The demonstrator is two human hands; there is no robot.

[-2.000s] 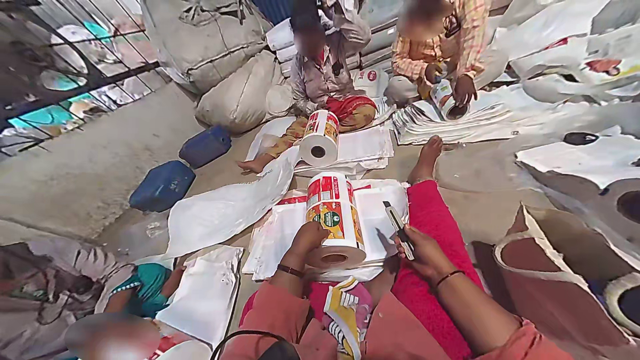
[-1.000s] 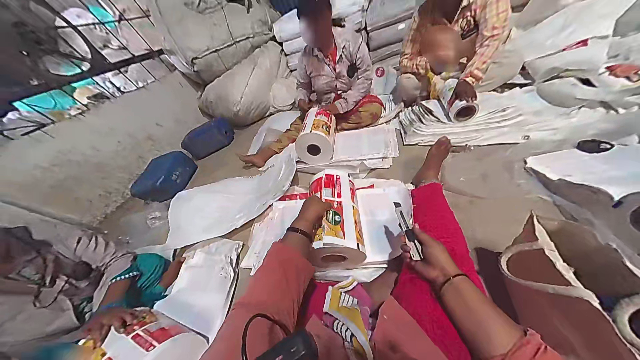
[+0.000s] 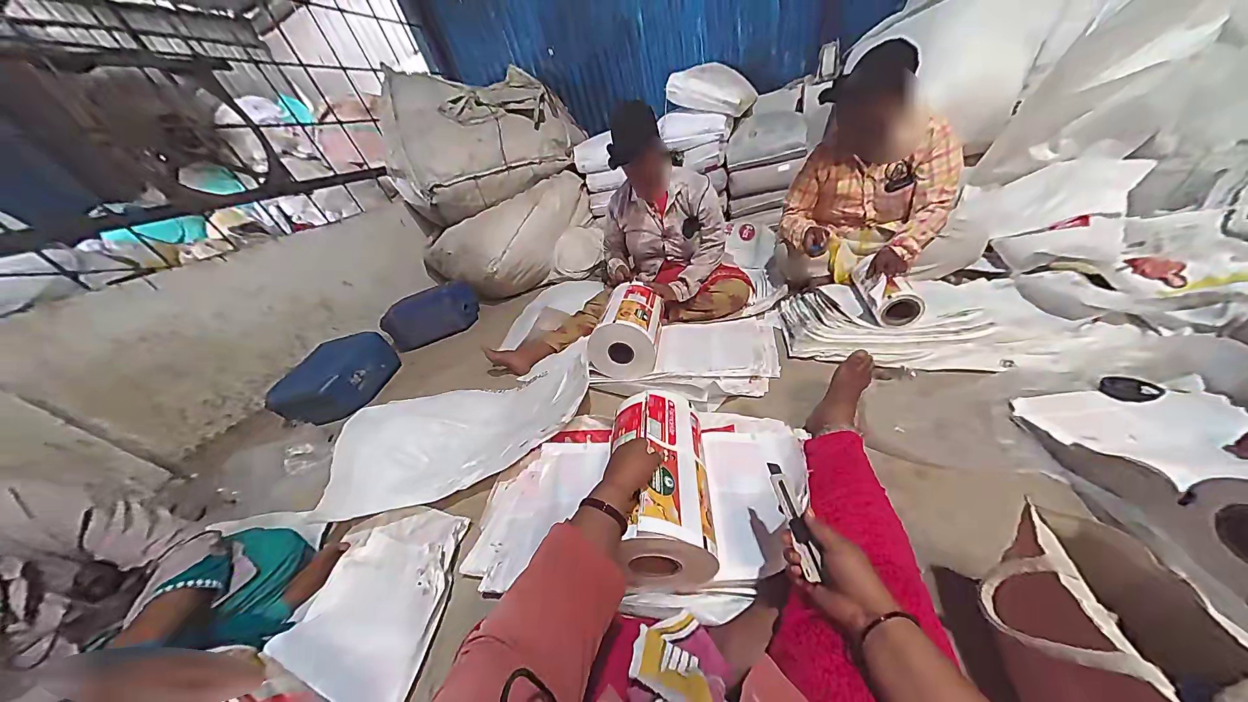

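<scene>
A roll of printed film [image 3: 673, 487] with red, white and yellow print lies on a pile of white sheets [image 3: 746, 502] between my legs. My left hand [image 3: 634, 468] rests on the upper left side of this roll; its fingers look curled, but whether they grip anything is hidden. In my right hand [image 3: 829, 565] is a utility knife [image 3: 799, 526], its blade end pointing up and away from me. The knife is held above my right leg, right of the roll and apart from it.
Two people sit opposite, one with a similar roll [image 3: 627, 336], the other with a smaller roll [image 3: 895, 304] over stacked sheets [image 3: 848, 331]. Another person sits at lower left beside white sheets [image 3: 375, 604]. Blue jerrycans [image 3: 336, 378] stand left; a brown open sack [image 3: 1063, 624] is at lower right.
The view has tilted up. My left hand stays on the roll and my right hand still holds the knife. The person at lower left no longer shows a printed roll as a second ago.
</scene>
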